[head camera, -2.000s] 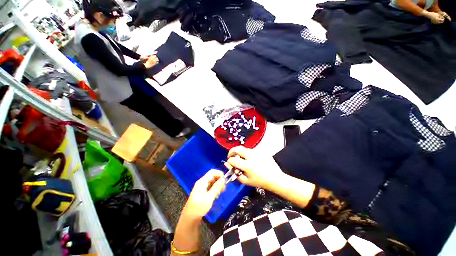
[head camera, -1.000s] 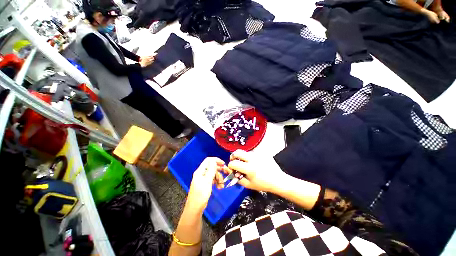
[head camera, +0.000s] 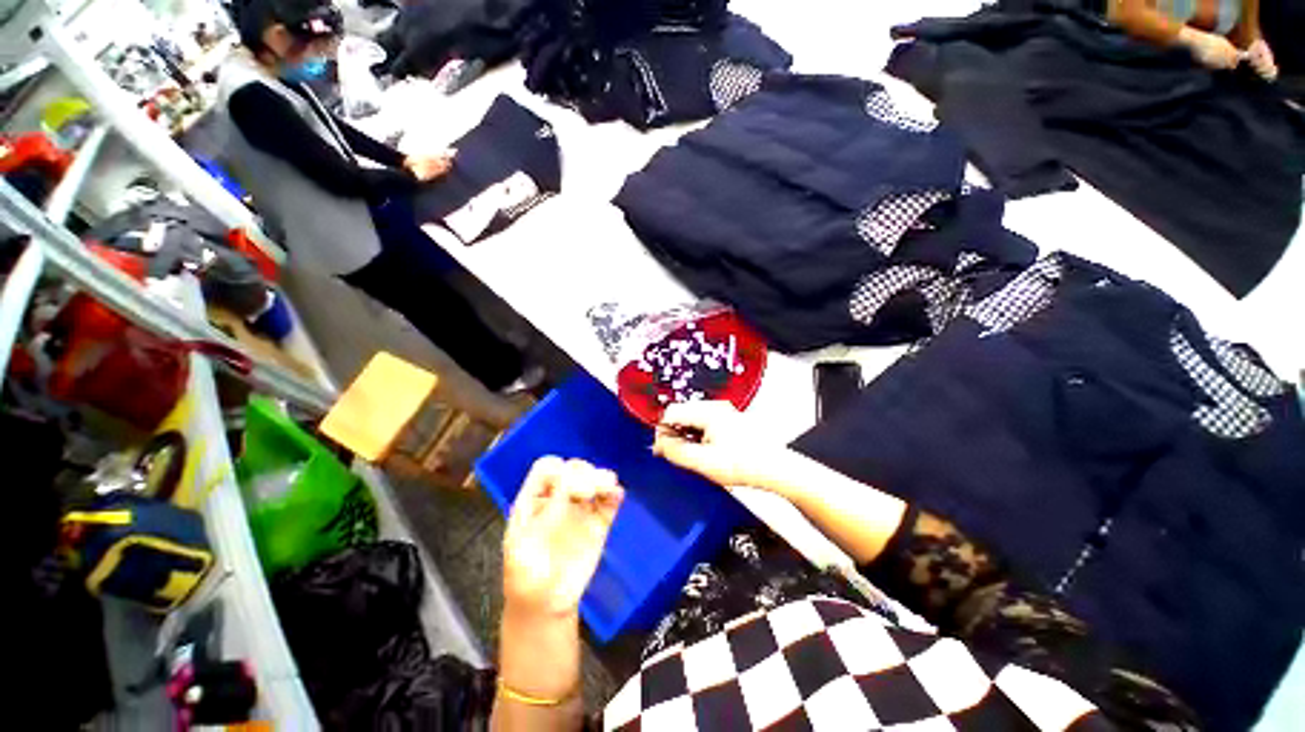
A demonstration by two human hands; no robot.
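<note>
My left hand [head camera: 561,536] is raised over the blue bin's left side, fingers curled with the tips together; any needle or thread in it is too thin to see. My right hand [head camera: 709,443] is at the near edge of the red dish [head camera: 631,392], closed around a small dark tool, apparently thread snips [head camera: 684,432], mostly hidden by the fingers. The dish holds many tiny white and dark pieces [head camera: 690,360]. A navy quilted vest [head camera: 988,415] with checked lining lies flat to the right, touched by neither hand.
A blue bin [head camera: 644,522] stands below the table edge. A clear plastic bag [head camera: 630,326] and phone [head camera: 837,389] flank the dish. Another navy vest [head camera: 787,186] lies behind. A masked worker [head camera: 308,172] stands at the left; another person's hands [head camera: 1231,55] show top right. A stool [head camera: 379,408] stands left.
My hands have moved apart: the left has gone left, the right stays by the dish. The metallic blades seen between them no longer show clearly.
</note>
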